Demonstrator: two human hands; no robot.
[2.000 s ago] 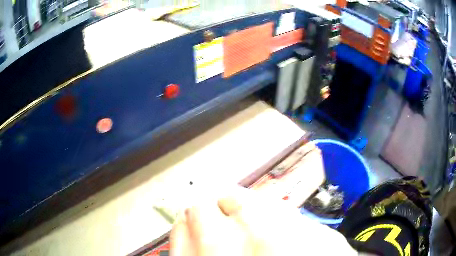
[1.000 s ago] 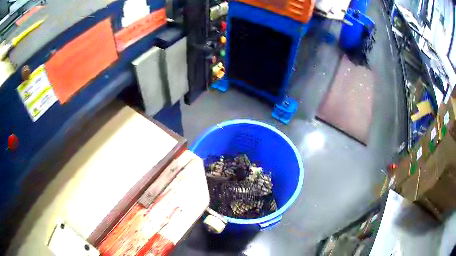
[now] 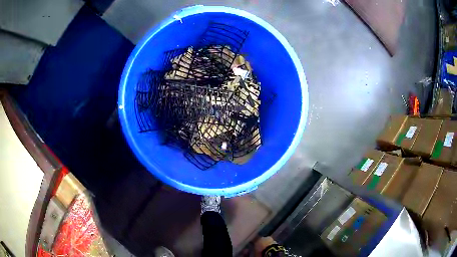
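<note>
A round blue bin (image 3: 293, 150) stands on the floor in the centre of the view, seen from above. Black ladder-like waste webs (image 3: 200, 98) lie tangled in it, over pale brown scraps. My right hand (image 3: 262, 244) shows small at the bottom edge, below the bin, with a black and yellow sleeve beside it. It is dark and cut off, so its fingers cannot be made out. My left hand is not in view.
The cream cutting board (image 3: 17, 175) and worn red ledge (image 3: 77, 228) are at the left. A shoe (image 3: 211, 203) with a black trouser leg is below the bin. Cardboard boxes (image 3: 423, 185) stand at the right, a metal-edged case (image 3: 320, 201) at the lower right.
The view has swung right and down from the press to the bin, which now looks larger and central. The hand seen over the board earliest has left it; my right hand shows at the bottom.
</note>
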